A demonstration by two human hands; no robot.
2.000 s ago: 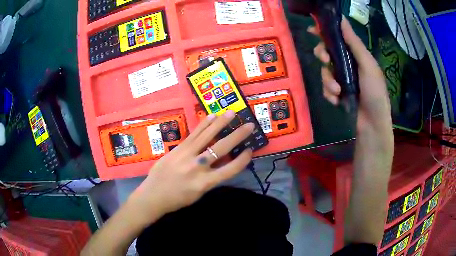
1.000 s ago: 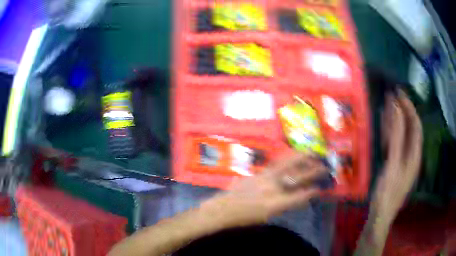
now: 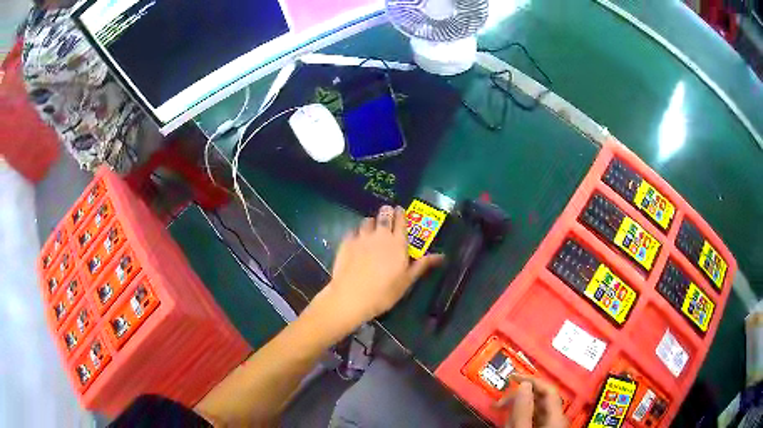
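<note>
My left hand (image 3: 372,263) reaches across the green bench and holds a keypad phone (image 3: 425,227), thumb along its lower edge and fingers over its near part; only its yellow screen shows. A black barcode scanner (image 3: 460,272) lies just right of it. My right hand (image 3: 533,405) is cut off by the bottom edge, its fingertips at an orange phone back (image 3: 495,368) in the near-left pocket of the red foam tray (image 3: 523,318); its grip is unclear. Another phone (image 3: 612,403), yellow screen up, lies askew over the tray's near right part.
Two pockets hold white labels (image 3: 579,344); others hold phones front up. A blue-screened device (image 3: 373,125) and white mouse (image 3: 318,132) lie on a dark mat. Beyond are a monitor (image 3: 201,50), a white fan (image 3: 443,54) and cables. A tray stack (image 3: 167,309) and a person's patterned sleeve (image 3: 75,84) are left.
The view has swung left. My left hand has left the phone lying over the tray and moved to the one beside the scanner. My right hand has come to the tray, without the scanner it held.
</note>
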